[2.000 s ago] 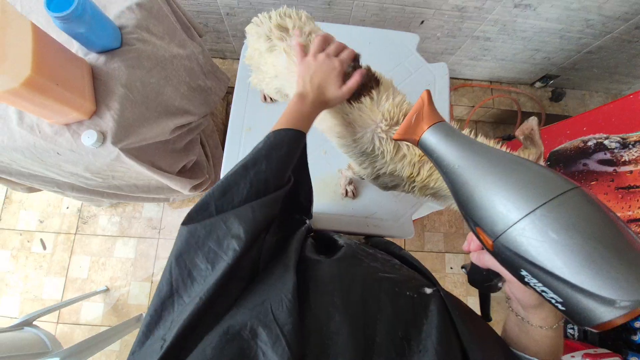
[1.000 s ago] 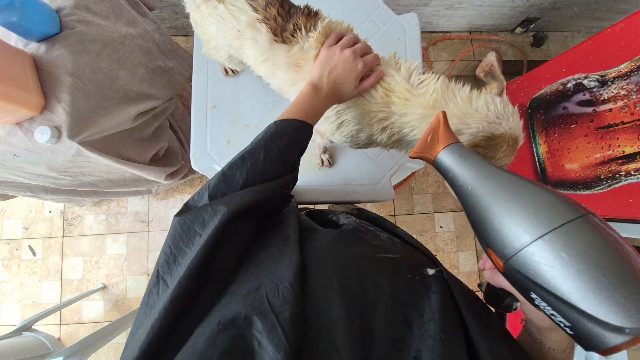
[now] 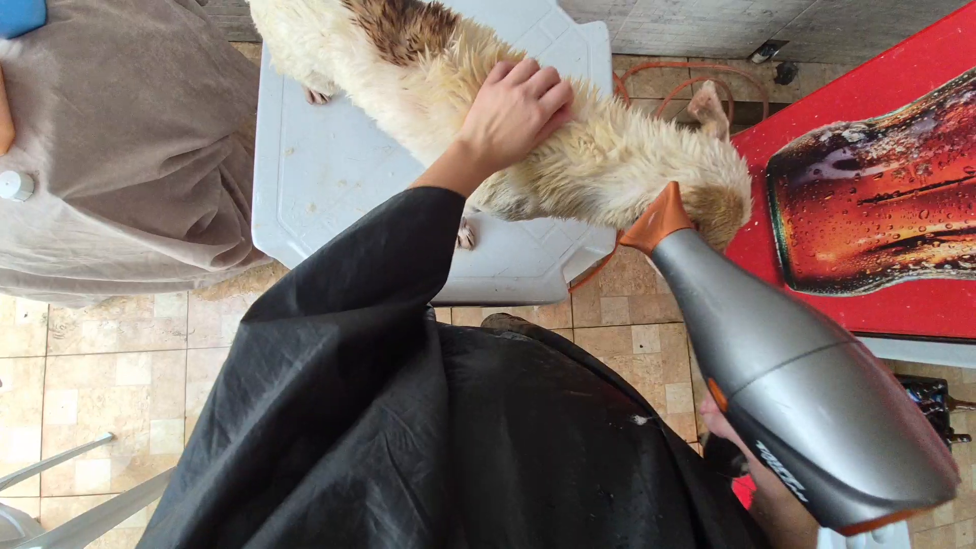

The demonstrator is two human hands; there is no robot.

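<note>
A dog with damp cream fur and a brown back patch (image 3: 412, 34) stands on a white plastic table (image 3: 305, 175), its head past the table's right edge. My left hand (image 3: 518, 107) lies on the dog's back behind the shoulders, fingers curled into the fur; whether it grips is not clear. My right hand (image 3: 724, 427) holds a grey hair dryer (image 3: 793, 351) by the handle, mostly hidden behind the dryer's body. The dryer's orange nozzle (image 3: 662, 219) is beside the dog's neck and head and overlaps them in view.
A beige cloth (image 3: 145, 137) covers a surface at left, with a blue container (image 3: 19, 15) and a white cap (image 3: 15, 185) there. A red surface with a bottle picture (image 3: 877, 191) is at right. An orange hose (image 3: 732, 70) lies behind the table. Metal legs (image 3: 99, 511) show at lower left.
My left hand has moved from the brown patch toward the dog's shoulders. The nozzle, earlier by the dog's upper body, is now beside its neck and head. The view has shifted.
</note>
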